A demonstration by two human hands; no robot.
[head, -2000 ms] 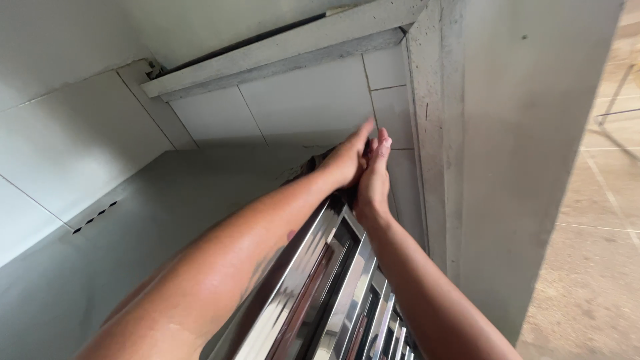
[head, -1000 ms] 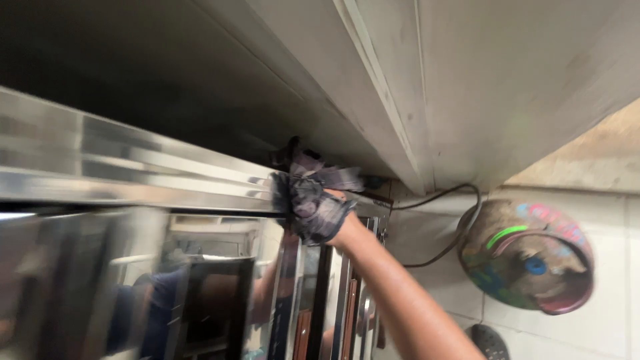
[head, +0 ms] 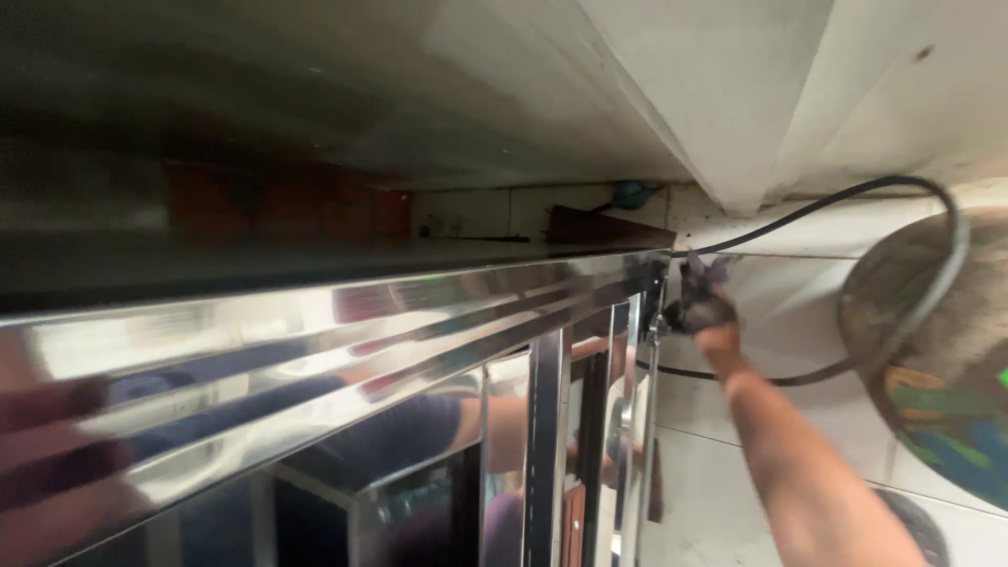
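My right hand [head: 718, 321] reaches in from the lower right and is blurred. It is closed around a crumpled dark cloth [head: 701, 277], beside the far corner of a shiny metal cabinet [head: 441, 303] with glass panels. The cloth is close to the cabinet's side edge; whether they touch cannot be told. Most of my fingers are hidden by the cloth. My left hand is out of view.
A black hose or cable [head: 835, 206] loops over the white floor tiles [head: 697, 453] to a round, paint-marked container [head: 906, 315]. Behind the cabinet, a brown block [head: 602, 228] lies near a bluish object [head: 630, 194]. A pale panel [head: 732, 102] stands close by.
The view has swung strongly. Two seconds ago both hands were together at the cabinet's top; now only my right shows. Since one second ago, it and the dark cloth have moved beyond the cabinet's corner.
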